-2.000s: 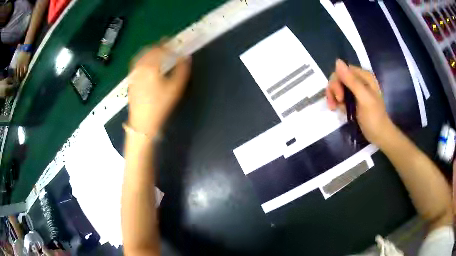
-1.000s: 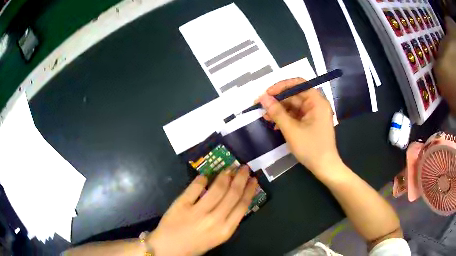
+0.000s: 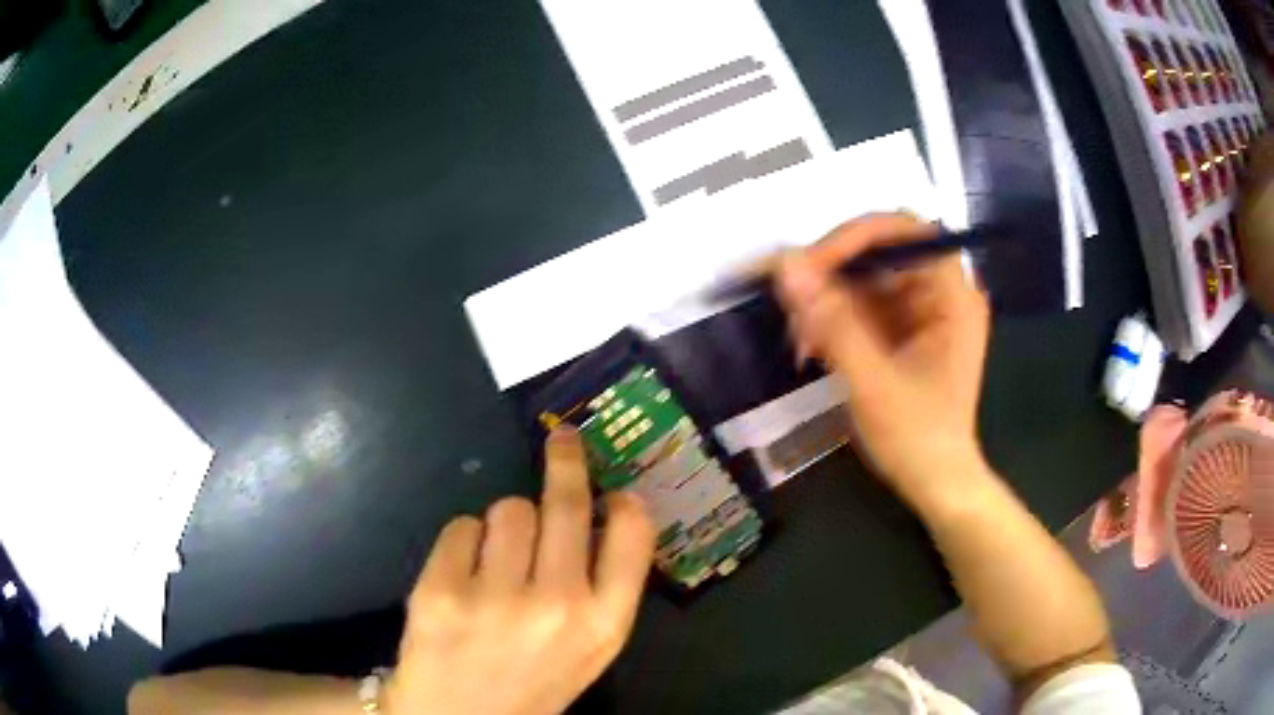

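An opened phone unit lies on the dark mat, its green circuit board facing up. My left hand rests on its left side, the index fingertip near the orange patch at the top end. My right hand holds a slim black tool like a pen over the white sheet; the tool is blurred and its tip is hard to make out. A liner sheet with grey strips lies above. A black film band lies partly under the phone.
Blank white sheets lie at left. At right are another black film band, a white compartment tray with small red-and-gold parts, a white and blue object and a pink desk fan. The belt's scuffed edge is upper left.
My left hand has left the belt side and come onto the phone unit, then slid back, uncovering more board. The small black piece seen at the tool tip on the white sheet no longer shows there.
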